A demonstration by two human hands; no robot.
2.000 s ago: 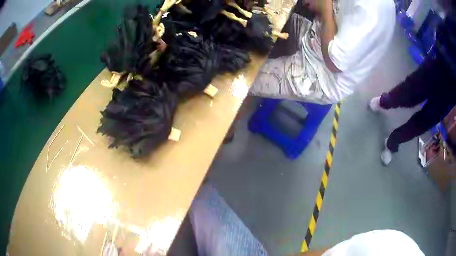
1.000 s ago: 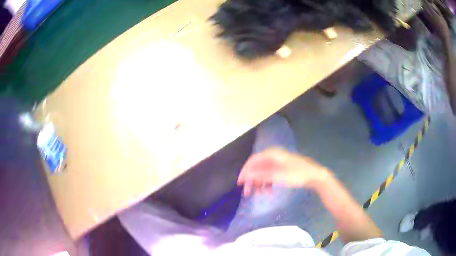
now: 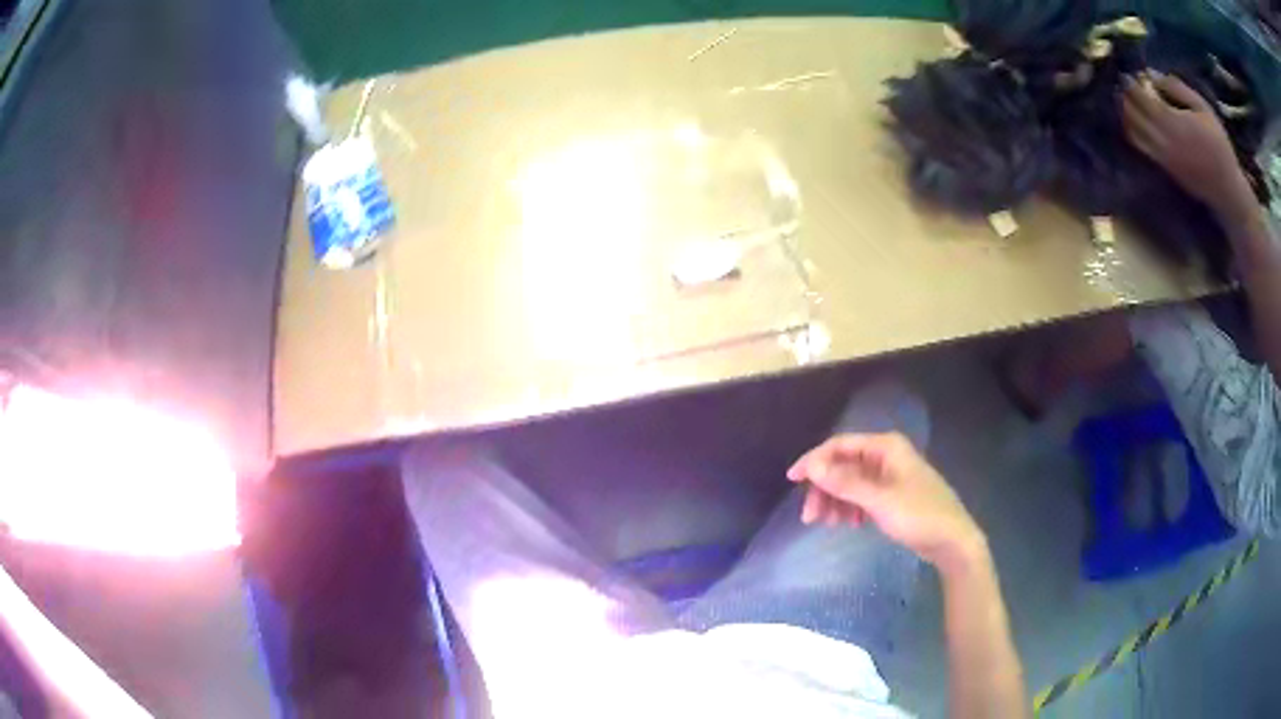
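Note:
My right hand (image 3: 882, 495) is above my lap, in front of the table's near edge. Its fingers are loosely bent and slightly apart, with nothing visible in them. My left hand is not in view. A small white dish (image 3: 707, 261) lies on the brown cardboard table cover (image 3: 464, 351), with a dark edge under it. Black jagged hair pieces (image 3: 969, 134) with pale tabs and tan parts lie in a heap at the table's right end.
A blue-and-white packet (image 3: 349, 204) lies near the table's left edge. Another person's hand (image 3: 1180, 134) is at the black heap. A blue stool (image 3: 1103, 499) and yellow-black floor tape (image 3: 1145, 632) are at right. Strong glare whitens the left floor area and mid-table.
The view has swung left, so the black heap sits further right and the packet and dish now show clearly. My right hand has come into view since the earliest frame and stays above my lap.

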